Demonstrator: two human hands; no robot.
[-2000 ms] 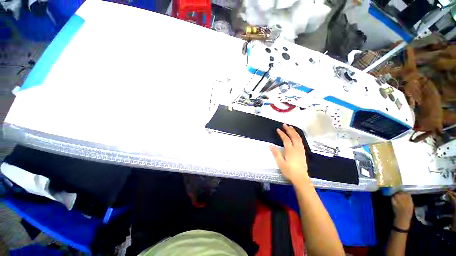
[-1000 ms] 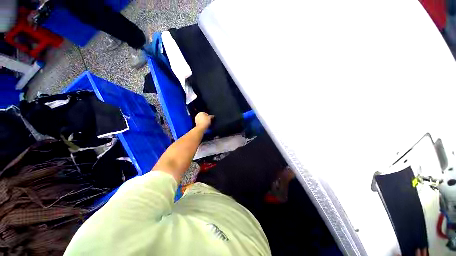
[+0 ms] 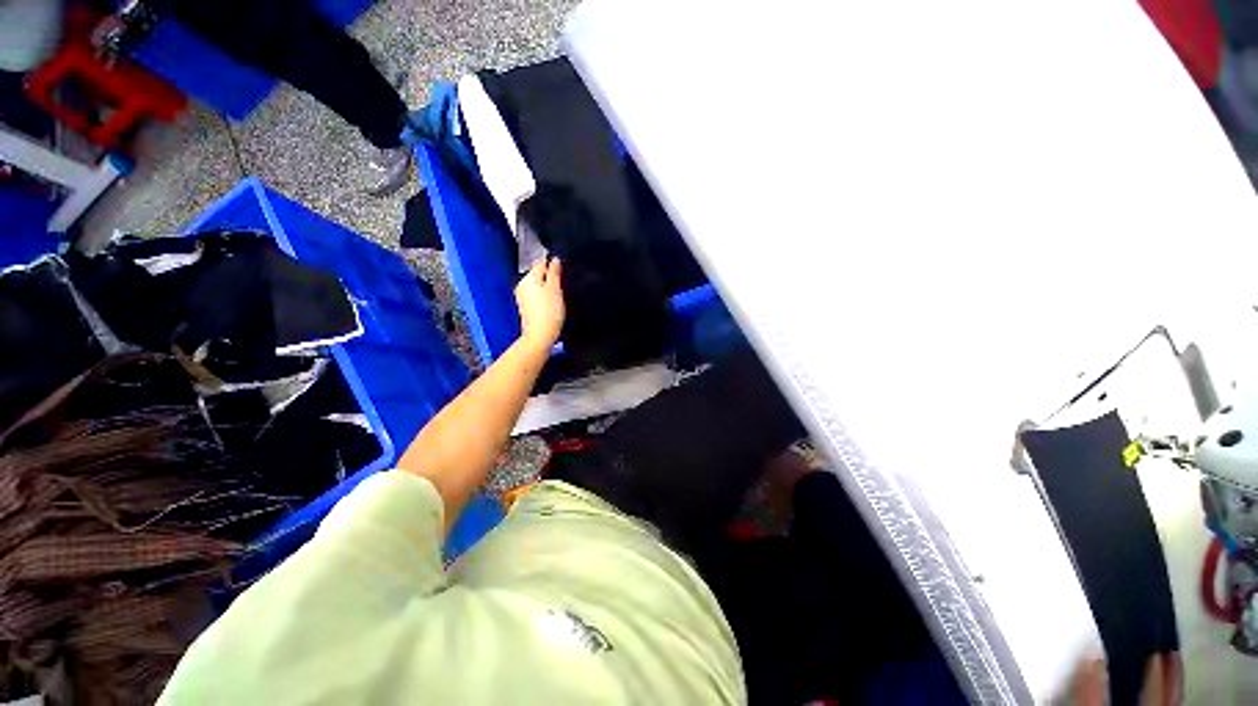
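My left hand reaches down into the blue crate left of the table. Its fingertips are pinched together at the edge of the black cloth, beside a white piece. A narrow black cut piece lies on the white table, its upper end near the presser foot area of the sewing machine. My right hand is cut off by the bottom edge. Only blurred fingers show at the lower end of that black piece, so its grip cannot be told.
A second blue crate on the left holds black pieces and a brown striped bundle. The table's ruler-marked edge runs diagonally beside my lap. A red ring-shaped item lies by the machine. Another person's leg is at the upper left.
The view has swung left and down from the machine to the crates. My left hand has come into view in the crate and moved slightly up. My right hand is now mostly out of frame.
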